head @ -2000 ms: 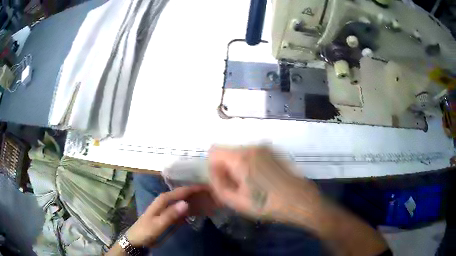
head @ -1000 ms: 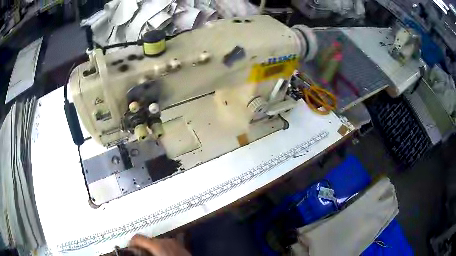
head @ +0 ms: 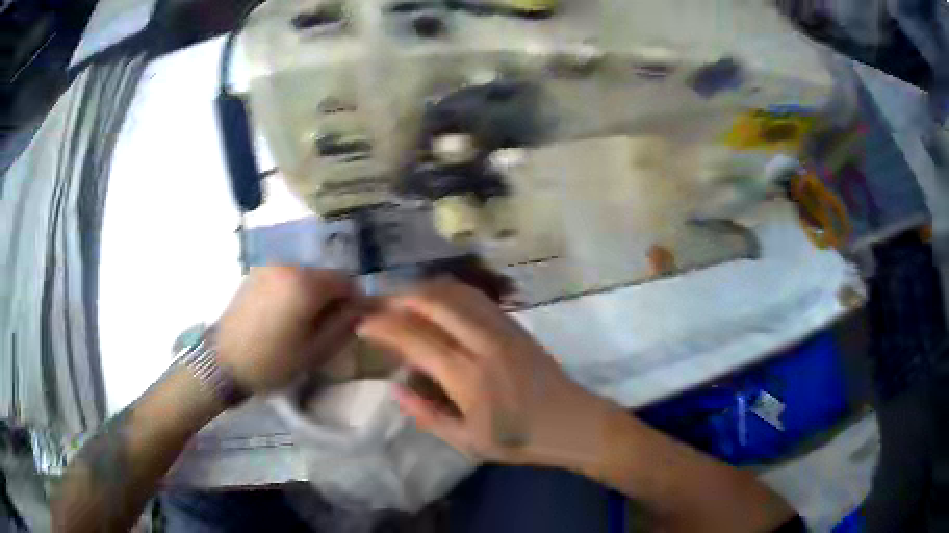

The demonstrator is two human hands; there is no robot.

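A light-coloured fabric piece hangs bunched over the table's front edge, with an open loop of cloth between my hands. My left hand, with a metal watch, has its fingers curled on the top of the cloth just in front of the needle plate. My right hand lies on the fabric from the right, fingers bent toward my left fingertips. Both hands are blurred and the fingertips partly hide the cloth. The presser foot area of the cream sewing machine is just beyond the fingers.
A stack of pale cut pieces lies along the left side. A black cylinder stands left of the machine head. A blue bin is below the table at right, and orange loops sit at the machine's right end.
The view has swung right, then partly back left. Both hands have come up from the table's front edge to the needle plate, bringing the fabric piece with them.
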